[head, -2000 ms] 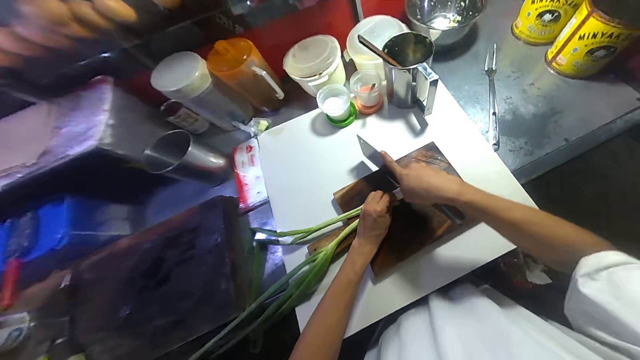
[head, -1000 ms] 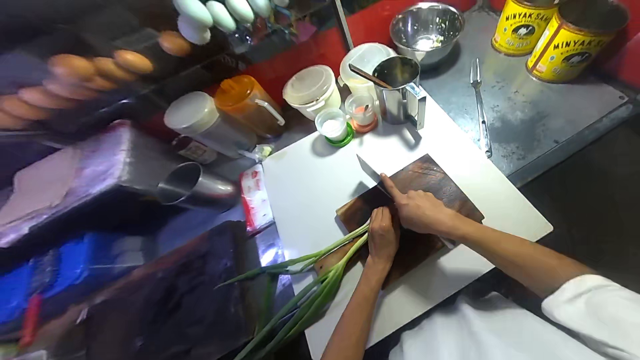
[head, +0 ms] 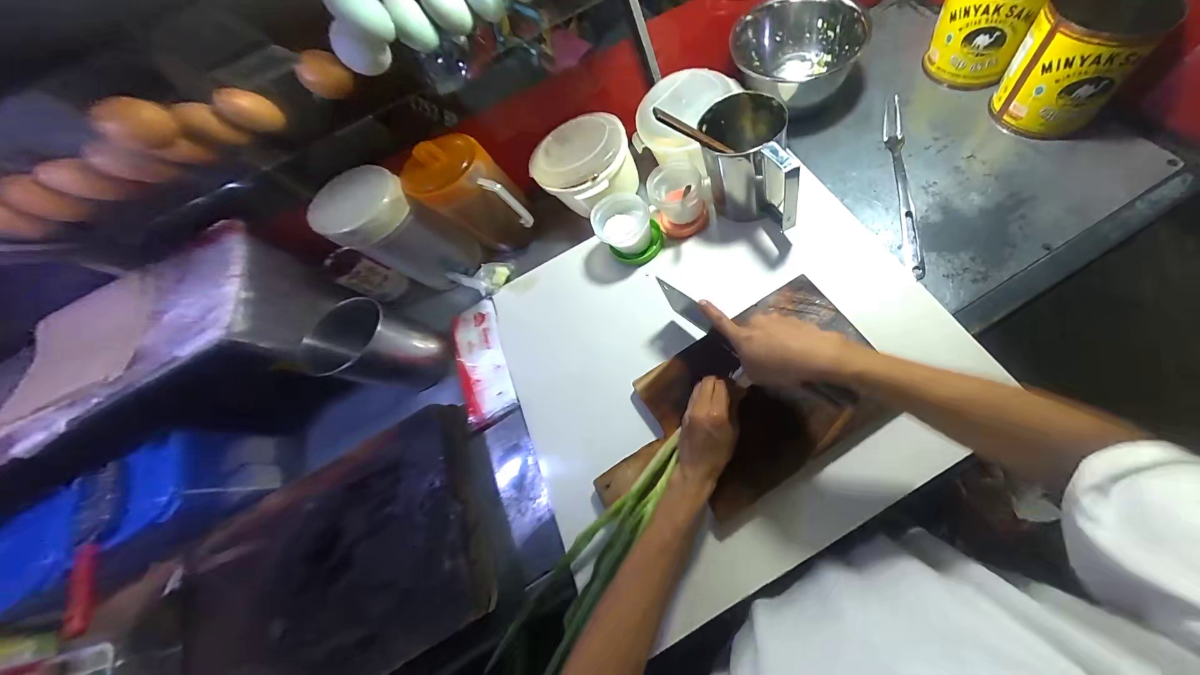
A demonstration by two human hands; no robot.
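My left hand (head: 708,431) grips a bunch of spring onions (head: 637,511), pressing it on a dark wooden chopping board (head: 778,450). The long green leaves trail toward the lower left, past the edge of a white board (head: 581,356) beneath. Just beyond, my right hand (head: 783,349) is closed around a knife (head: 682,305), its index finger stretched along the spine and the blade tip pointing to the upper left. The cut ends of the onions are mostly hidden between my hands.
Small tubs (head: 621,223), lidded white containers (head: 583,159) and a steel mug (head: 745,178) stand behind the board. A steel bowl (head: 800,47), a long fork (head: 902,187) and yellow tins (head: 1078,70) are at the right. A metal cup (head: 375,342) lies left; brown eggs (head: 136,122) sit above.
The spring onion leaves, spread over the white board's left part before, now trail closer to my left forearm. Both hands stay at the chopping board, the knife still in my right hand.
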